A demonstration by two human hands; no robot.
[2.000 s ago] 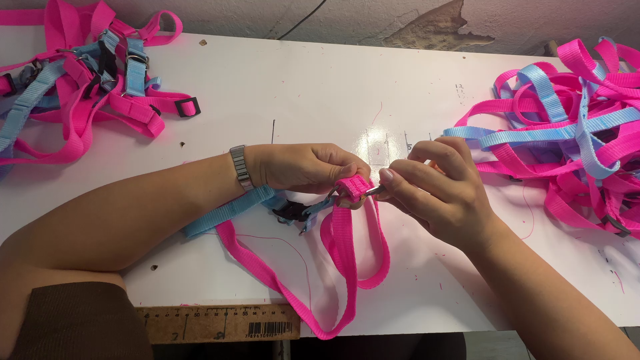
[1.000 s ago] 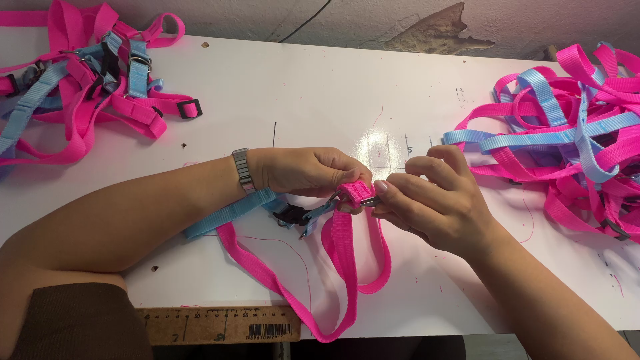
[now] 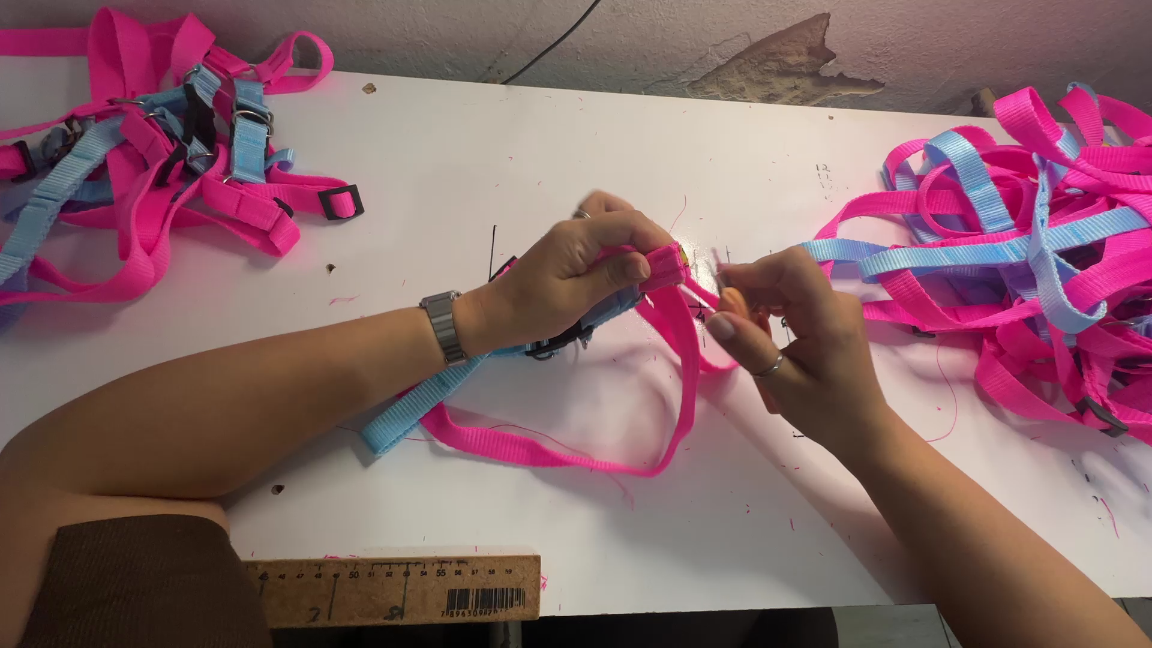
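My left hand point(image 3: 576, 261), with a metal watch point(image 3: 442, 326) at its wrist, pinches the folded end of a pink webbing strap point(image 3: 664, 267) over the middle of the table. From there the strap loops down toward me. Under that hand lies light blue webbing point(image 3: 423, 405) with black and metal fittings, partly hidden. My right hand point(image 3: 783, 333) is just right of the fold, apart from it, with bent fingers. Something small and orange shows between those fingers, and a thin blurred pinkish piece sticks up at the fingertips; what they are is unclear.
Pink and blue straps with buckles and metal rings point(image 3: 144, 180) lie heaped at the left. A larger heap of pink and blue webbing point(image 3: 1017, 252) is at the right. A wooden ruler point(image 3: 396, 589) lies along the near edge of the white table point(image 3: 630, 549). Behind is a wall point(image 3: 630, 45).
My right hand has moved off the strap's folded end, which it was touching with a small dark metal piece. My left hand has turned over the strap and blue webbing, covering more of the fittings.
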